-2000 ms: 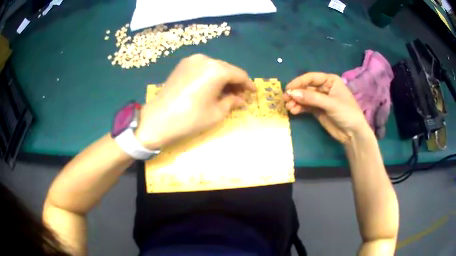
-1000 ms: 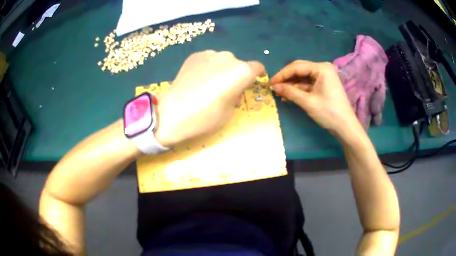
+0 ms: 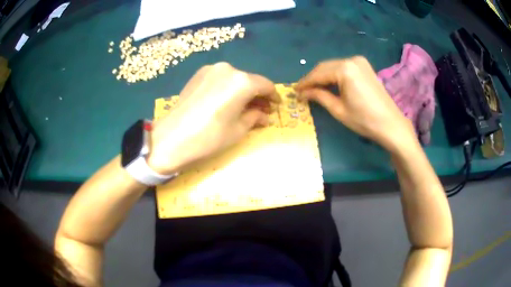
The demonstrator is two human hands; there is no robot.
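Note:
A yellow PCB panel (image 3: 246,174) lies flat at the bench's near edge, its near part glared white. Small silvery and dark fitted components (image 3: 293,106) show in its far right part. My left hand (image 3: 215,115), with a watch on the wrist, is over the panel's far middle, fingers bent down; its fingertips are blurred. My right hand (image 3: 350,98) is at the panel's far right corner, thumb and forefinger nearly together; whether a piece is between them cannot be seen. A loose pile of small cream components (image 3: 168,51) lies beyond the panel.
A white sheet or bag (image 3: 207,12) lies behind the pile. Pink gloves (image 3: 412,89) lie crumpled at the right, beside a black device (image 3: 462,95) with cables. A black slotted rack (image 3: 14,134) is at the left edge. One small white piece (image 3: 302,61) lies on the green mat.
My right hand has moved left, from beside the panel onto its far right corner. My left hand went toward the far right part, then back to the far middle. The view has shifted slightly.

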